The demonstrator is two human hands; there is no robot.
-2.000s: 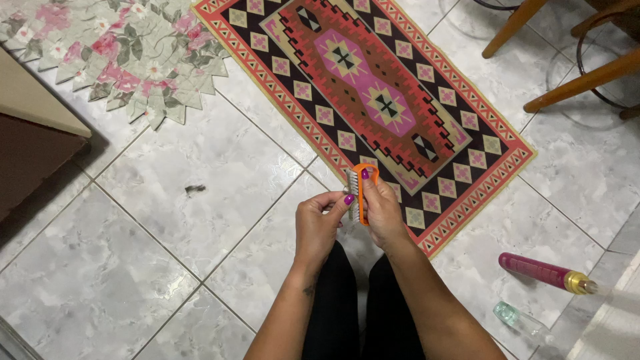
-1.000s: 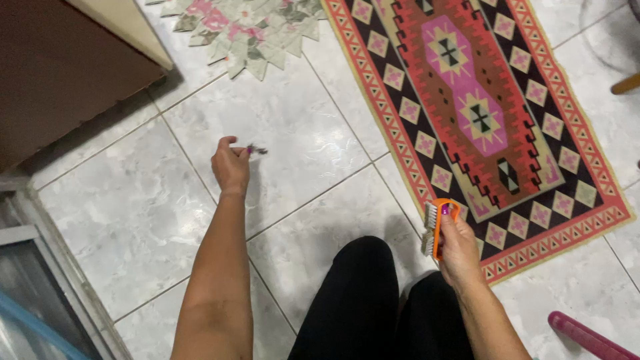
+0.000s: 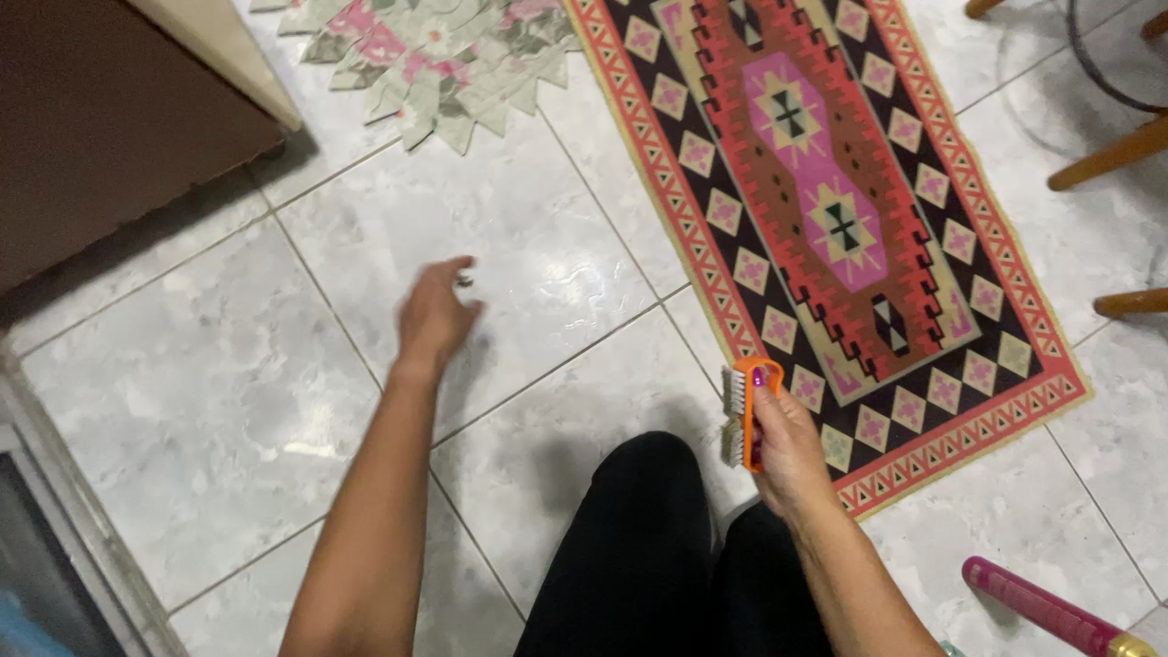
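My right hand (image 3: 787, 449) grips an orange scrubbing brush (image 3: 750, 415) by its handle, over the near corner of the patterned rug (image 3: 844, 228). The pale bristles face left, and a dull tuft of debris is caught among them. My left hand (image 3: 438, 315) is over the white tiled floor (image 3: 566, 201), thumb and fingers apart. A small dark clump (image 3: 464, 279) shows between its fingertips and thumb, not gripped; whether it touches the floor cannot be told.
A floral mat with a pointed edge (image 3: 438, 73) lies at the top. Brown furniture (image 3: 119, 119) stands at upper left, a framed panel at lower left. Wooden chair legs (image 3: 1109, 151) are at the right. A magenta bottle (image 3: 1040, 602) lies at lower right.
My left hand has left the brush and reached out to the left over the floor, where a dark clump lay two seconds ago. Its fingers have spread since one second ago. My right hand keeps the brush.
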